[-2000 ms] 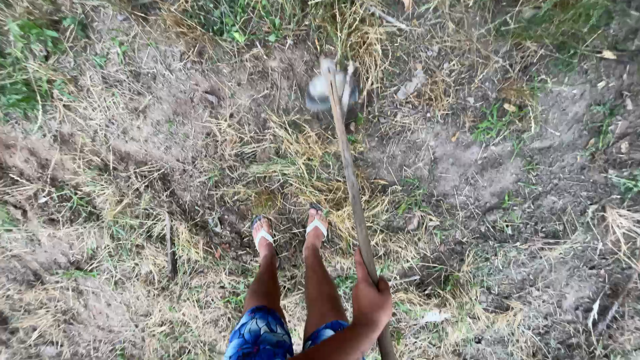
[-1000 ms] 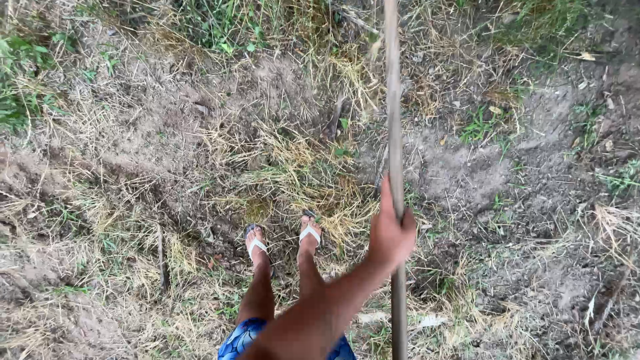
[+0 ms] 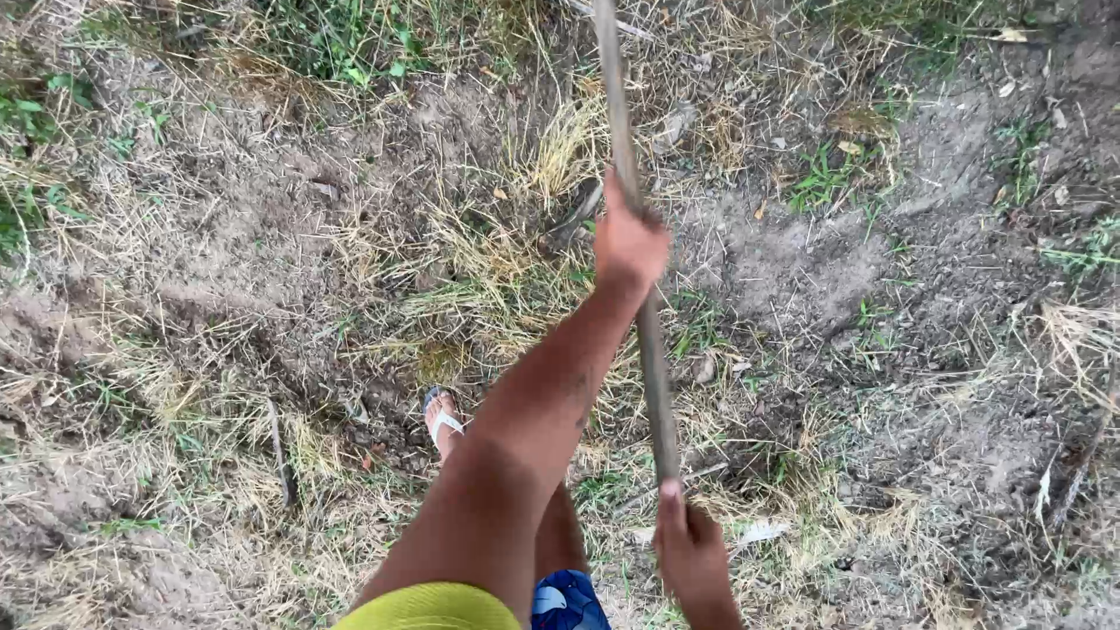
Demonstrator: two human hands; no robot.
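A long wooden handle (image 3: 652, 367) runs from the top edge of the head view down past the middle, slightly tilted. My left hand (image 3: 632, 241) is closed around its upper part, with the arm reaching across from the bottom and a yellow-green sleeve (image 3: 429, 608) at its end. Lower down, my right hand (image 3: 693, 547) grips the same handle near the bottom edge, its thumb lying along the wood. The far end of the handle is out of view, so the tool's head is hidden.
Dry soil with cut straw (image 3: 490, 289) lies all around. One foot in a flip-flop (image 3: 444, 422) shows left of my left arm, which covers the other. Green weeds (image 3: 350, 44) grow at the upper left, and a dark stick (image 3: 282, 455) lies at the lower left.
The handle has swung up, and its blurred metal head, seen two seconds ago near the top, is out of view. Two hands now show on the handle, where one showed before.
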